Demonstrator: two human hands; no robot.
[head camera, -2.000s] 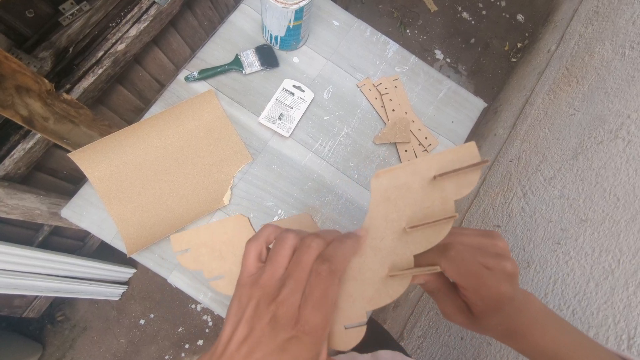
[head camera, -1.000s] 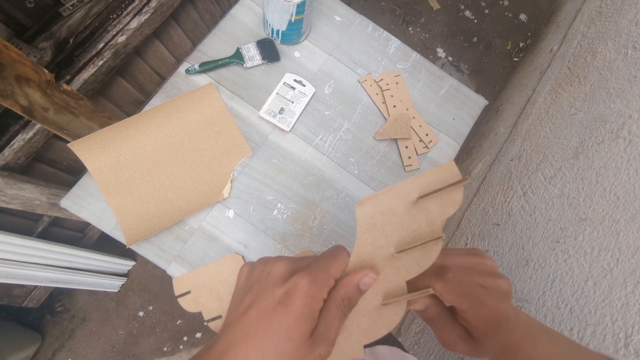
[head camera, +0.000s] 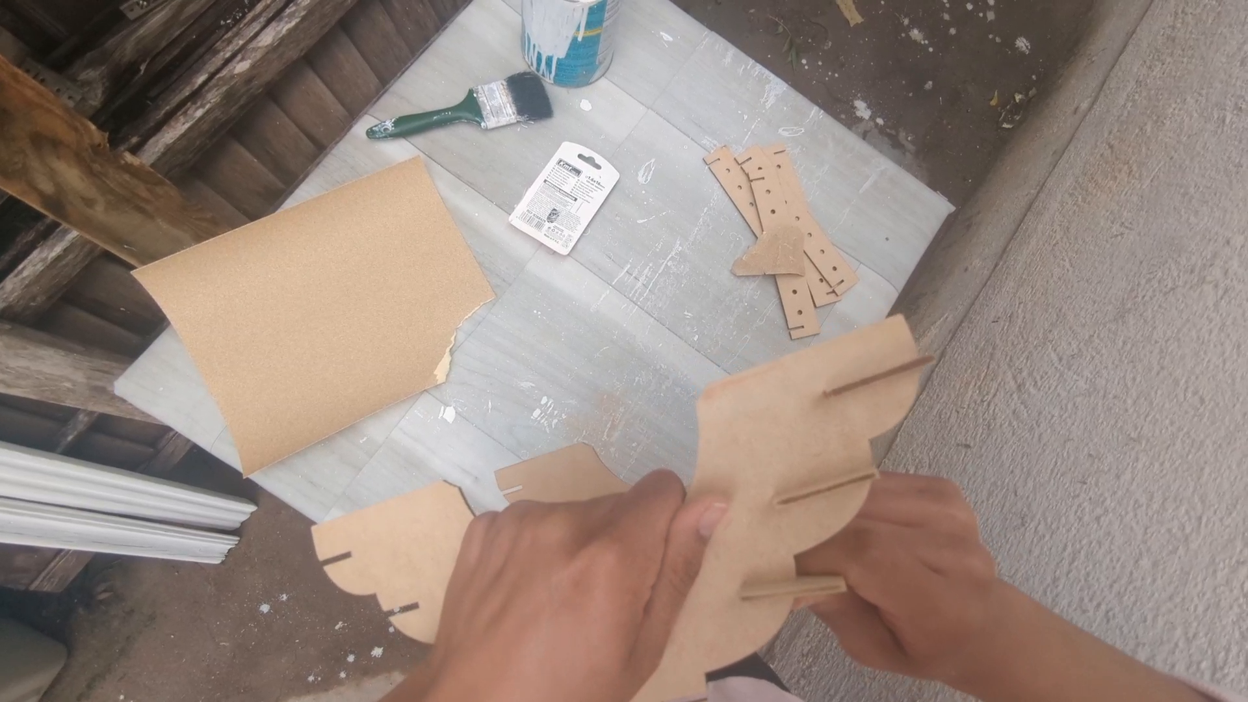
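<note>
My left hand grips a scalloped MDF panel by its left edge, thumb on its face. Slots are cut into the panel's scalloped side, and something thin stands in the lowest one. At that slot, behind the right edge, is my right hand, its fingers curled and partly hidden; it seems to pinch a small piece of sandpaper, though this is hard to tell. Beyond my left hand lie another scalloped, slotted panel and a further board piece, both partly covered by the hand.
On the wood-look tabletop are a torn sandpaper sheet, a green-handled paintbrush, a paint can, a blister card, perforated MDF strips and a sandpaper scrap. A rough wall rises at right; white profiles are at left.
The held panel has tilted and shifted slightly, and my left thumb now shows on its face, where two seconds ago it did not. My right hand stays by the lower slot.
</note>
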